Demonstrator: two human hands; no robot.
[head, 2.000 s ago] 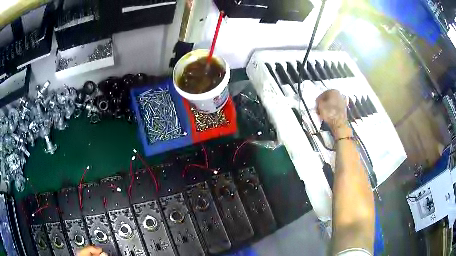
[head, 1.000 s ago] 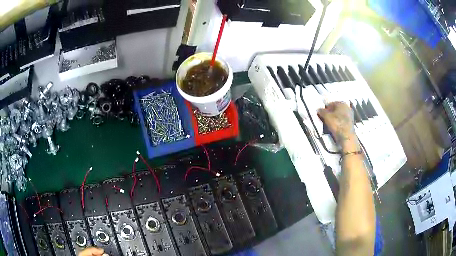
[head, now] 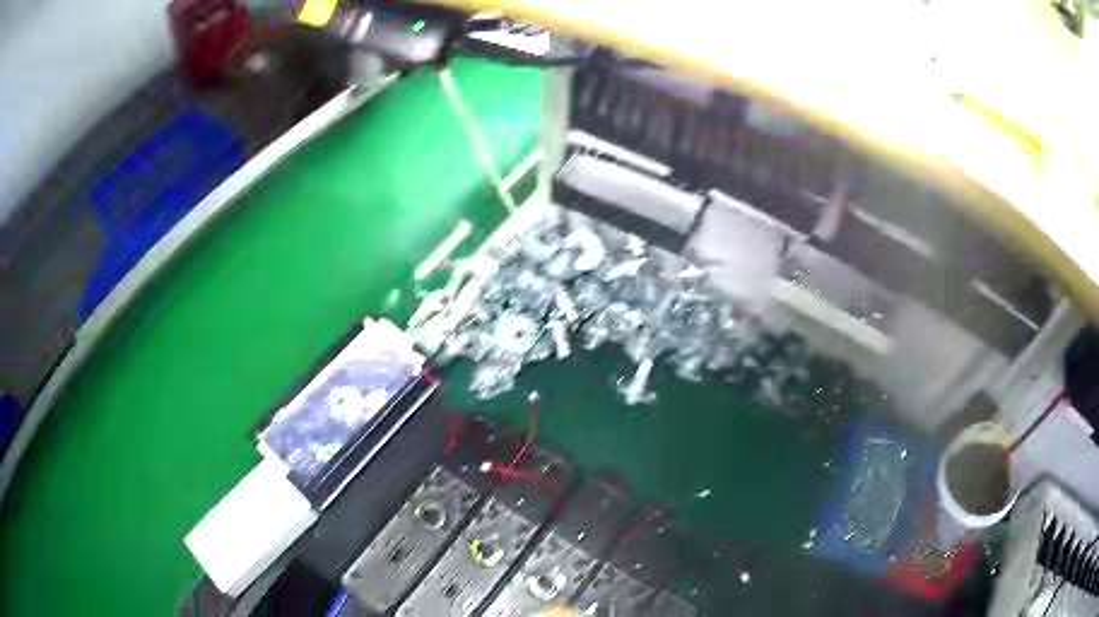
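Observation:
The view is blurred. Black lock panels with round holes lie in a row at the bottom centre; the nearest full one point(head: 401, 552) is at the left end. Bright metal rings point(head: 486, 551) circle some holes. Thin red wires point(head: 527, 474) with small white plugs rise from the panel tops. A small skin-coloured sliver of my left hand point(head: 559, 611) shows at the bottom edge over a panel; its fingers and any held thing are hidden. My right hand is out of the picture.
A washer box point(head: 346, 401) sits left of the panels, beside a white box point(head: 250, 528). Silver castings point(head: 579, 301) are heaped behind. Blue point(head: 870, 500) and red point(head: 934, 569) screw bins, the grease tub point(head: 976, 480) and the foam tray point(head: 1018, 566) are at right.
The view has swung left, showing the washer box and more green surface. The foam tray is now mostly cut off at right. My right hand has gone out of the picture.

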